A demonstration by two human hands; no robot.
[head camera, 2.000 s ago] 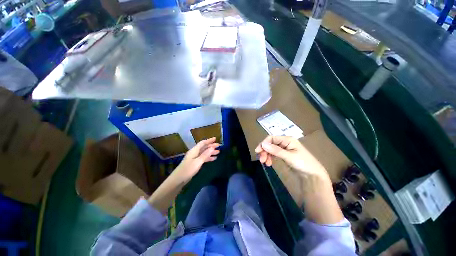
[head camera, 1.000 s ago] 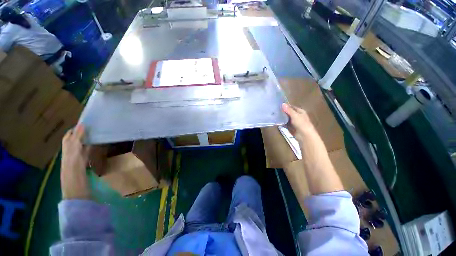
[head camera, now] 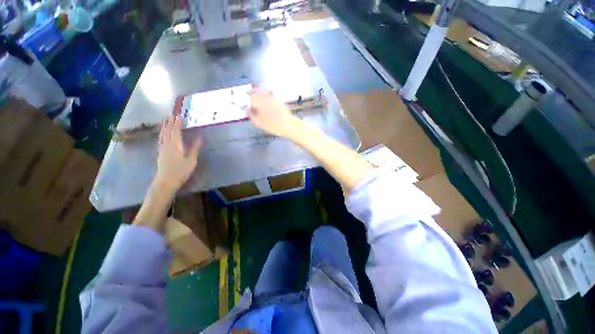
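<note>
A white blister card (head camera: 217, 106) lies flat on the red nest (head camera: 178, 109) on the silver turntable (head camera: 228, 160). My left hand (head camera: 175, 153) is at the card's left front corner, fingertips over the red edge, fingers somewhat spread. My right hand (head camera: 267, 112) is at the card's right edge, its fingers bent; its fingertips are blurred, and whether they pinch the card cannot be told. Small metal brackets (head camera: 306, 102) stand to both sides of the nest.
A pale press column (head camera: 218, 23) stands at the turntable's far side. At right, a card stack (head camera: 391, 162) and several black products (head camera: 486, 261) lie on brown cardboard (head camera: 385, 124). More stacked cards (head camera: 567, 267) sit farther right. An open carton (head camera: 189, 241) is under the turntable.
Both hands have left the turntable's edges and moved in to the card on the near nest. The turntable is tilted slightly differently in view. The pale column now shows at the far side.
</note>
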